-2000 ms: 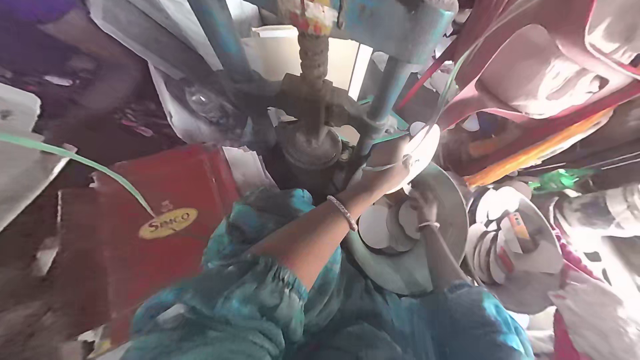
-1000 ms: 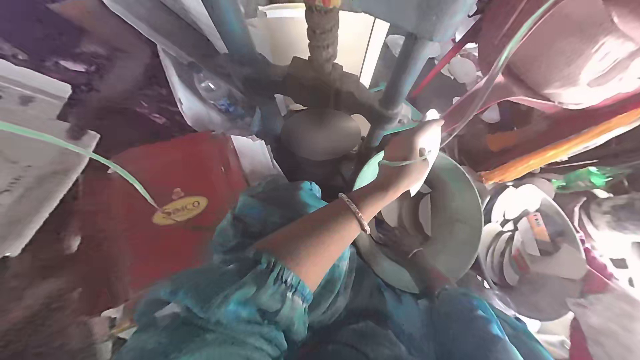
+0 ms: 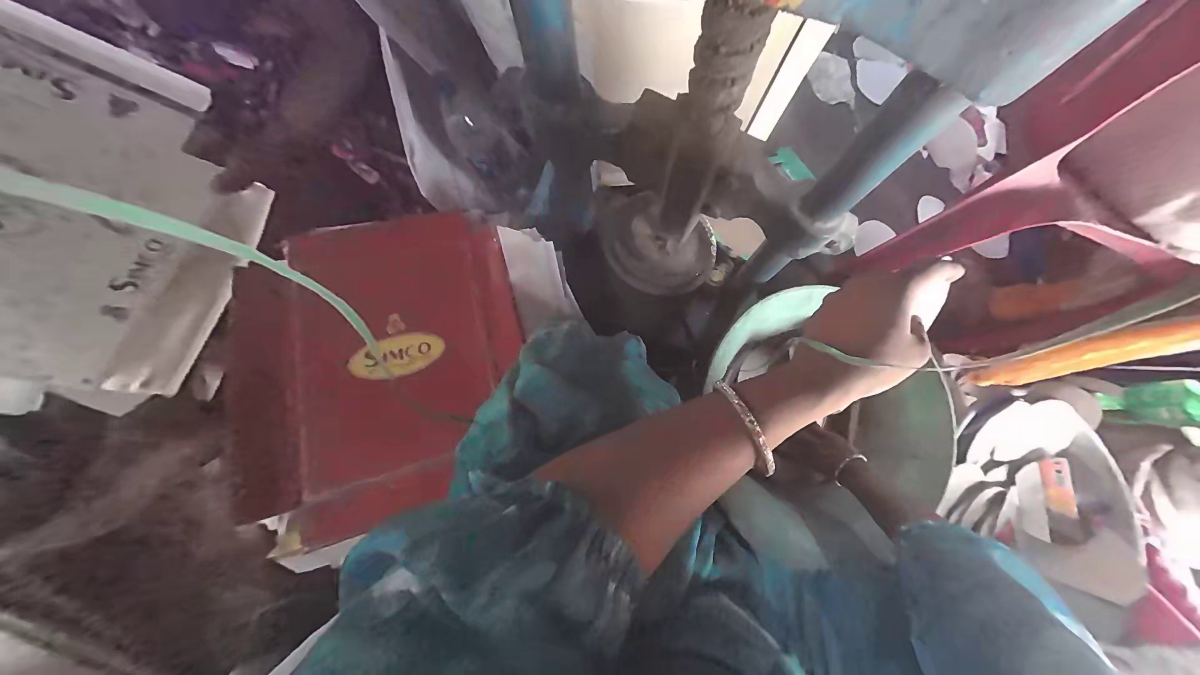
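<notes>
My left hand (image 3: 872, 319) reaches across above the right rim of a round basin (image 3: 783, 319), with fingers curled and bright glare at the fingertips. A thin green strap crosses at the hand. Whether a piece is held between its fingers cannot be told. My right hand (image 3: 816, 455) is low over the basin, partly hidden behind my left forearm, so its fingers and anything in them are unclear. Most of the basin's inside is hidden by my arms. Left of the basin stands a screw press (image 3: 717, 103) with a round base (image 3: 656, 244).
A red box (image 3: 403, 450) lies left of my knee, with a printed carton (image 3: 122, 253) beyond it. Blue press posts (image 3: 872, 150) rise ahead. A second basin (image 3: 1097, 553) with white pieces stands at right, below a red plastic chair (image 3: 1012, 197).
My left hand has moved right, away from the press. A white disc seen by it earlier is no longer distinct. My right hand, earlier spread over white discs in the basin, is now partly covered.
</notes>
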